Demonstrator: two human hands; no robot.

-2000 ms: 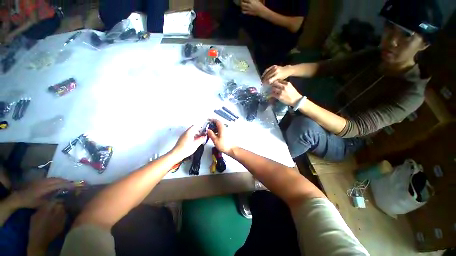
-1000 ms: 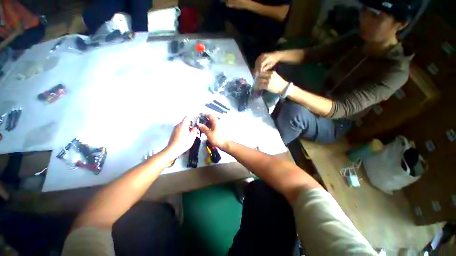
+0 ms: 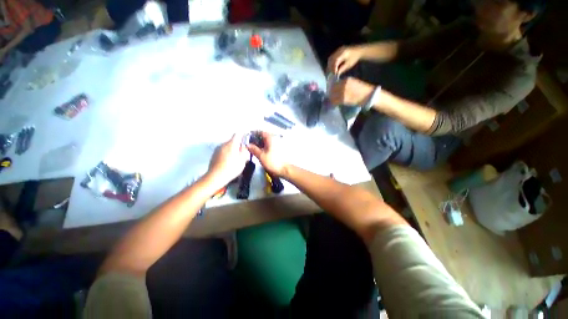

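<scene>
My left hand (image 3: 228, 159) and my right hand (image 3: 270, 153) meet over the near part of the white table. Their fingertips hold a small black part (image 3: 254, 139) between them; its details are blurred. A black cable bundle (image 3: 245, 182) lies just below my hands near the table edge. A second dark bundle with yellow (image 3: 274, 182) lies to its right, below my right hand. Some orange-yellow ends (image 3: 219, 192) show beside my left forearm, which partly hides them.
Black rods (image 3: 278, 120) lie beyond my right hand. A bagged cable set (image 3: 114, 184) lies at left, a pile of bagged black parts (image 3: 306, 103) at right. A person's hands (image 3: 346, 76) work at the right edge. A pale bag (image 3: 507, 198) stands on the low wooden surface (image 3: 436, 243).
The camera view has shifted. My hands stay together on the small black part, with slight finger movement. The hands at lower left have left the view.
</scene>
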